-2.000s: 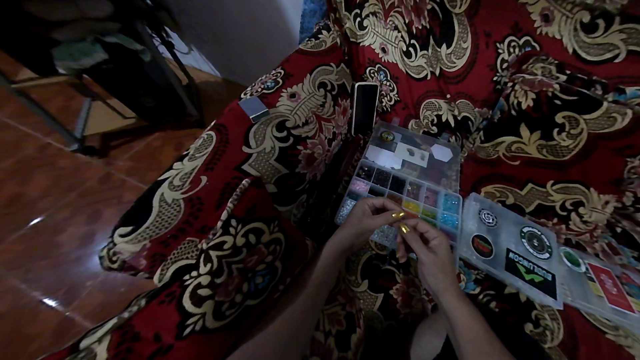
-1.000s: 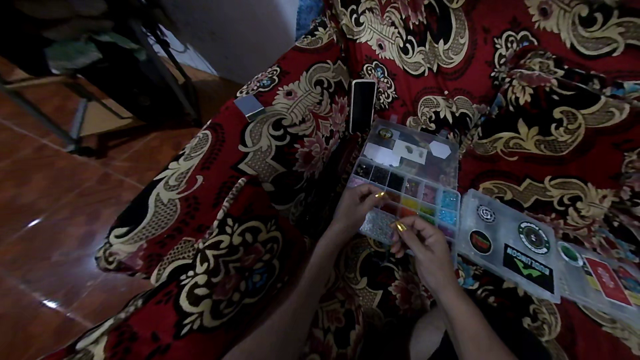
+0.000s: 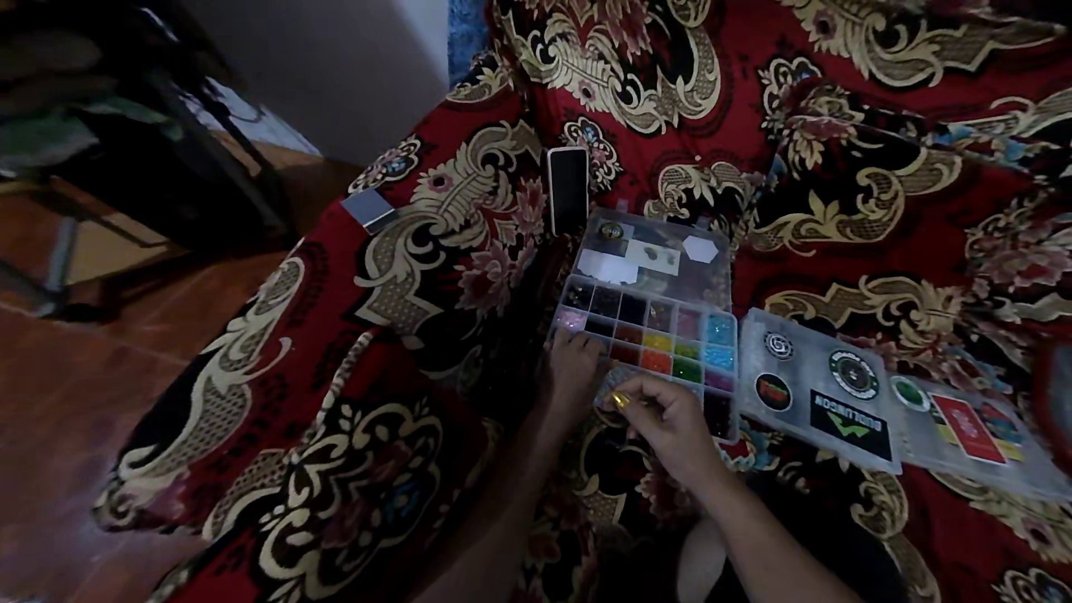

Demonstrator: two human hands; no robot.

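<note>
An open clear plastic bead organizer box [image 3: 643,316] lies on the patterned cover, its compartments filled with beads in black, red, yellow, green, blue and pink. My left hand [image 3: 574,362] is over the box's left side, fingers lowered toward a compartment below the pink beads [image 3: 571,319]; its fingertips are hard to make out. My right hand [image 3: 662,412], with yellow nails, hovers over the near part of the box with thumb and index finger pinched together. Whatever is between those fingers is too small to tell.
Two closed clear plastic cases with stickers, one [image 3: 816,389] beside the box and another [image 3: 980,435] farther right, lie on the red patterned sofa cover [image 3: 469,276]. A smartphone [image 3: 569,191] leans behind the box. A small grey box [image 3: 368,210] sits on the armrest.
My left hand has moved away from my right hand, toward the left side of the organizer box. The two hands were close together two seconds ago. My right hand stays pinched in nearly the same place.
</note>
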